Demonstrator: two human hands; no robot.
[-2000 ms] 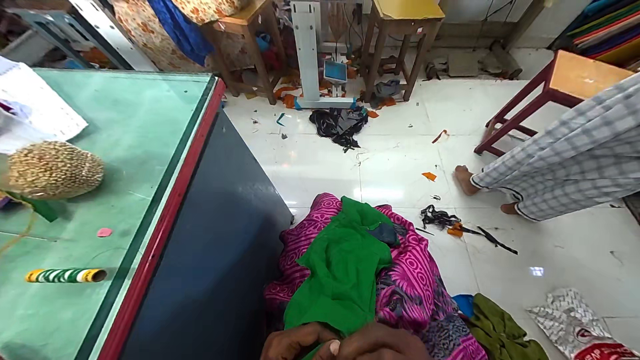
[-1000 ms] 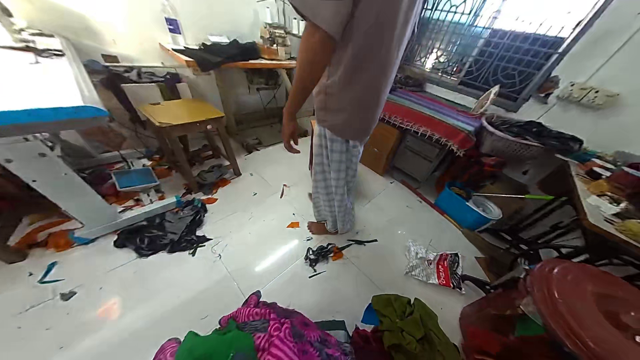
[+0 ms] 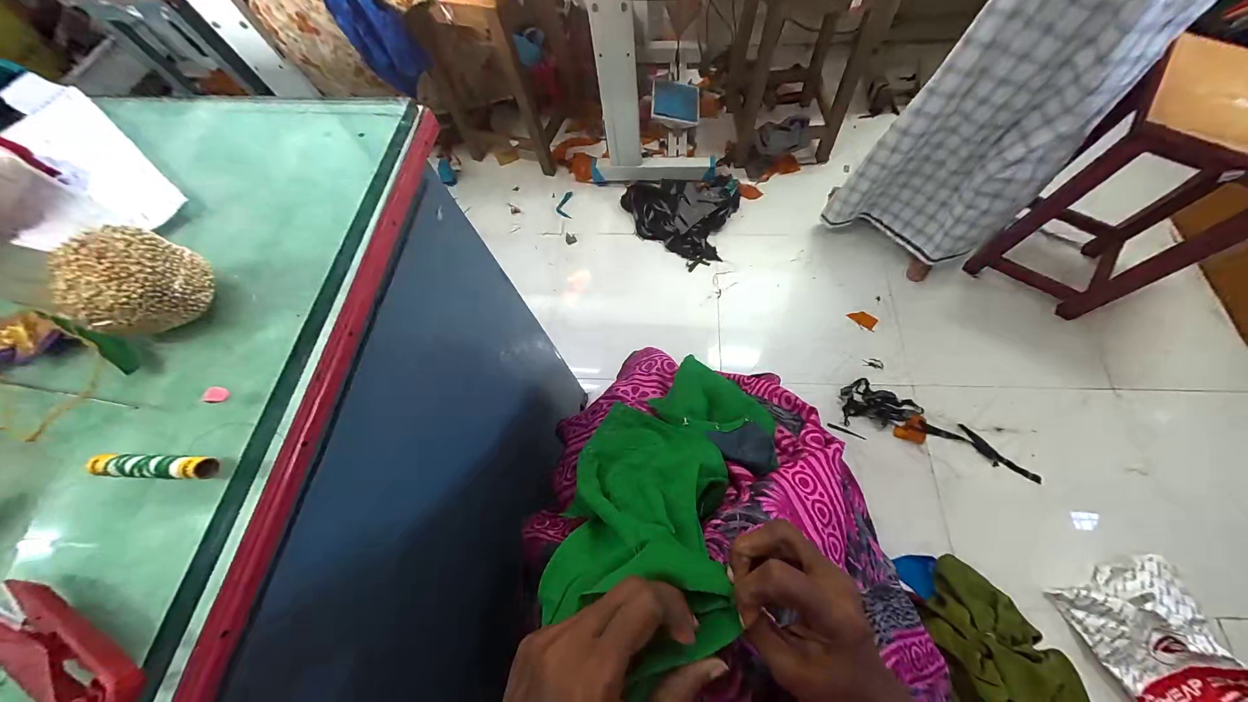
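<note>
A green cloth (image 3: 648, 487) lies in folds over the pink patterned garment (image 3: 819, 458) on my lap. My left hand (image 3: 614, 639) grips the cloth's near part between thumb and fingers. Just to its right, my right hand (image 3: 804, 609) pinches at the cloth's edge with thumb and forefinger together. Something tiny and pale shows at those fingertips; whether it is a needle or thread I cannot tell. A dark grey patch of fabric (image 3: 749, 446) lies beside the green cloth's upper part.
A green-topped table (image 3: 283, 244) with a red edge stands at left, holding a beaded ball (image 3: 132, 280), a bangle roll (image 3: 153, 466) and a red object (image 3: 63, 648). Black scraps (image 3: 682, 214) litter the floor. A person in checked cloth (image 3: 985, 136) stands by a wooden stool (image 3: 1102, 234).
The view swung up towards the room and back down. Both hands, low at the frame's edge two seconds ago, now show more fully on the green cloth. The person by the stool has shifted.
</note>
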